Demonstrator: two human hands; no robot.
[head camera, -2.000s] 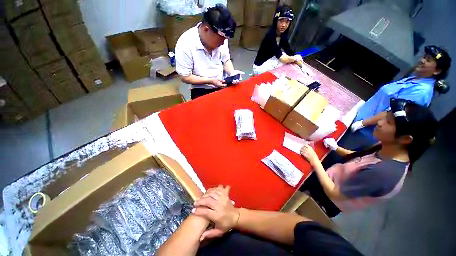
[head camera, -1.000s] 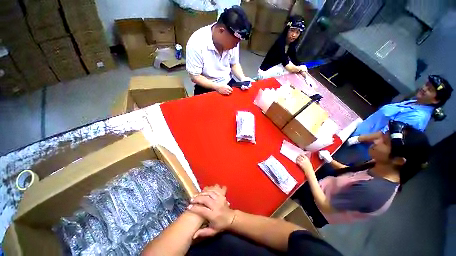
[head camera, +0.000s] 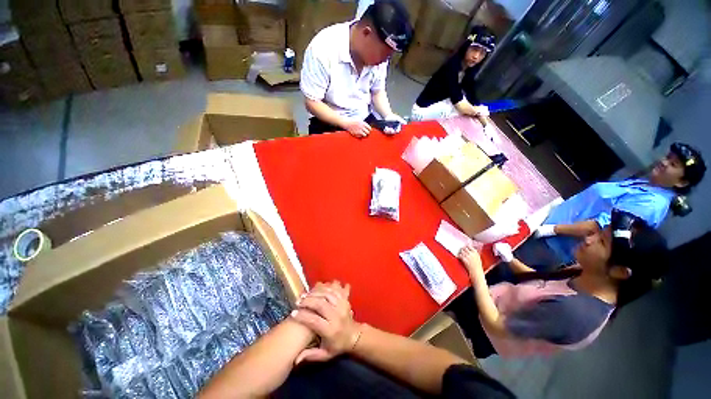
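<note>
My right hand (head camera: 334, 323) lies folded over my left hand (head camera: 332, 289) at the near edge of the red table, beside the carton. No product shows in either hand. My left fingers are partly hidden. The open shipping carton (head camera: 132, 243) stands at lower left with its flaps up. Inside it are rows of shiny grey bubble bags (head camera: 183, 300) on edge. A small pile of bubble bags (head camera: 385, 194) lies mid-table on the red cloth (head camera: 327, 241). Another bubble bag (head camera: 428, 273) lies nearer the right edge.
A tape roll (head camera: 31, 245) lies on the white table end. Small brown cartons (head camera: 470, 185) stand among pale bags (head camera: 425, 150). A second open carton (head camera: 249, 125) is beyond the table. A person at right touches a flat pale bag (head camera: 454, 238); three others are around the far side.
The view has shifted, so the carton and table sit differently in the picture. My hands stay folded together. The person in white has lowered their hands to the table edge.
</note>
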